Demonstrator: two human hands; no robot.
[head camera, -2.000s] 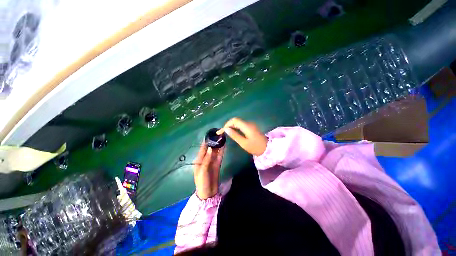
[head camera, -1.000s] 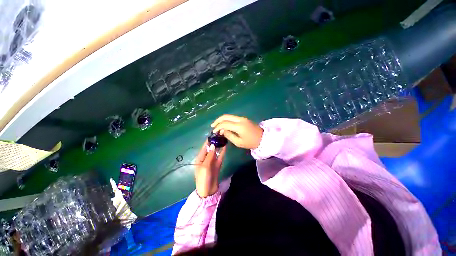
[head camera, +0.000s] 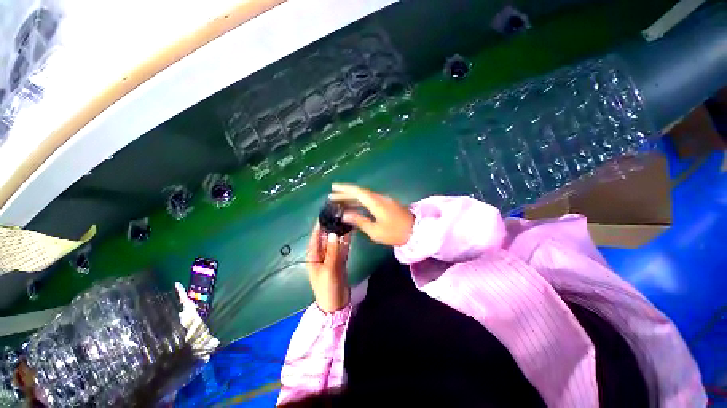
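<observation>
A small round black case (head camera: 335, 217) is held above the green bench, near the middle of the view. My left hand (head camera: 329, 271) grips it from below, with the fingers around its lower edge. My right hand (head camera: 377, 215) is at its right side, fingers spread along the top and right edge. The right fingers are slightly blurred, and I cannot tell how firmly they touch it. Whether the lid is open is too small to tell.
A lit phone (head camera: 202, 285) lies left of my hands beside crumpled white material (head camera: 194, 325). Stacked clear trays (head camera: 108, 343) stand lower left. Flat clear trays (head camera: 319, 103) (head camera: 558, 131) lie behind and right. Bagged black rounds (head camera: 218, 190) line the bench. A carton (head camera: 630, 203) is at right.
My right fingers have shifted from the top of the case to its right side and spread. The case has turned a little in my left hand. The view has shifted slightly.
</observation>
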